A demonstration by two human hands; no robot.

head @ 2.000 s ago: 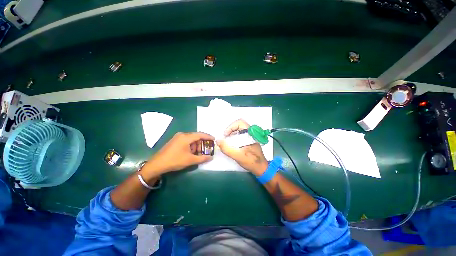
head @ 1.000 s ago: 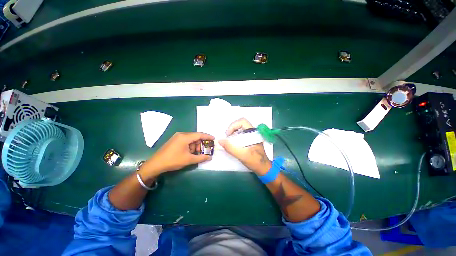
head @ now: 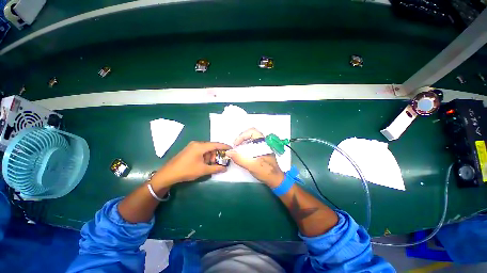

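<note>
My left hand [head: 193, 161] holds a small dark module [head: 222, 158] with copper and silver glints between thumb and fingers, over a white paper sheet [head: 276, 121]. My right hand [head: 257, 160] holds a dispensing syringe with a white barrel and green end [head: 277, 144] like a pencil. Its tip is hidden by my fingers, which are at the module's right side; whether the tip touches cannot be told. A clear hose [head: 342, 154] and a thin black cable [head: 308, 171] run right from the syringe. Another module [head: 120, 168] lies on the bench at left.
Several modules lie on the green belt [head: 155, 64] beyond the white rail [head: 213, 95]. A light blue basket-like fan [head: 45, 162] and white metal box [head: 26, 120] stand left. Right are cut paper [head: 368, 161], a white-handled device with round head [head: 410, 114] and a black controller [head: 466, 141].
My right hand and the syringe have moved slightly left, so my fingers now meet the module. The modules on the belt have shifted left. My left hand has barely moved.
</note>
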